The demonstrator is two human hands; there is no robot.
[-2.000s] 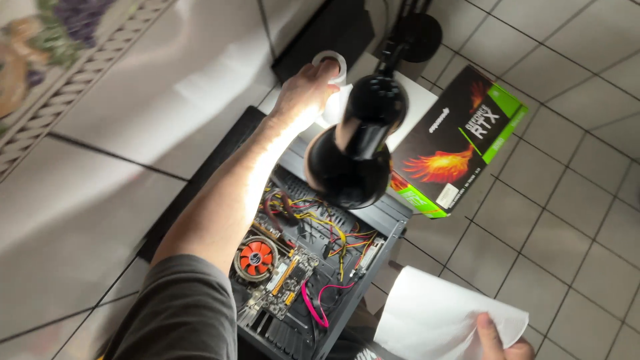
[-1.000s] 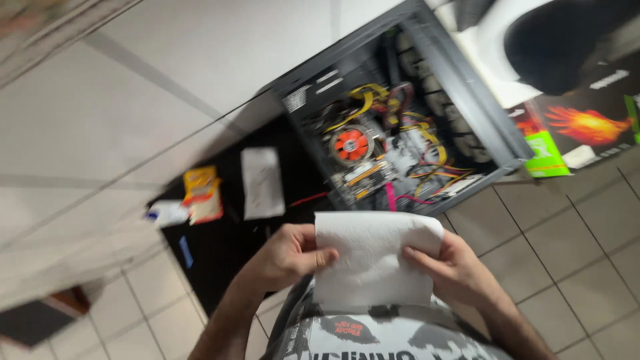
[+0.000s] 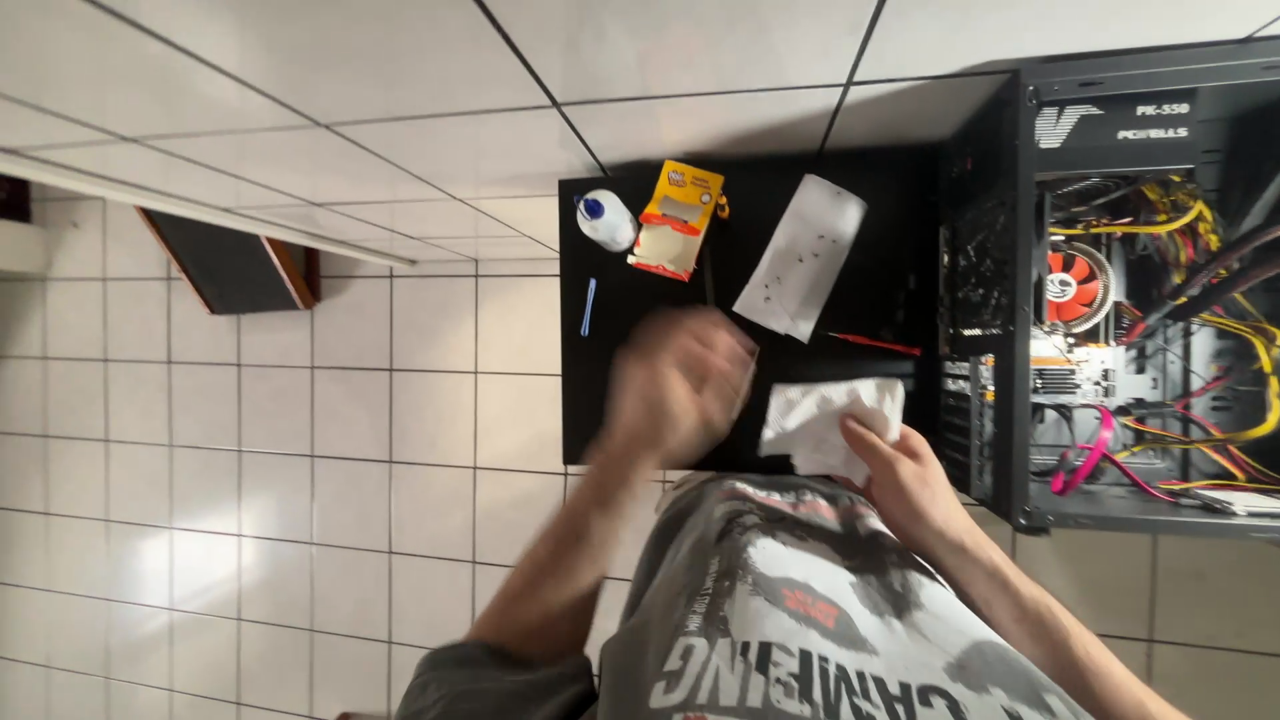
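Observation:
My right hand (image 3: 905, 470) holds a crumpled white paper towel (image 3: 825, 425) above the near edge of the black table (image 3: 860, 250). To its left, my left hand (image 3: 685, 375) is blurred over the table; whether its fingers hold anything cannot be told. Beyond the hands lies a white paper sheet (image 3: 800, 240) with several small dark screws on it. A red thin tool (image 3: 875, 343) rests between that sheet and the open computer case. A white bottle with a blue cap (image 3: 605, 220), a yellow and red package (image 3: 690, 200) and a small blue strip (image 3: 588, 307) are at the table's far left.
The open computer case (image 3: 1030, 300) stands at the right, its red fan (image 3: 1075, 285), power supply (image 3: 1115, 135) and loose cables (image 3: 1220, 340) exposed. A tiled wall (image 3: 700, 60) runs behind the table. A dark panel with wooden edges (image 3: 225, 260) is on the floor at left.
My left hand has let go of the white paper towel and moved off to the left; a second ago both hands held it. The towel is now crumpled in my right hand. The view has shifted left.

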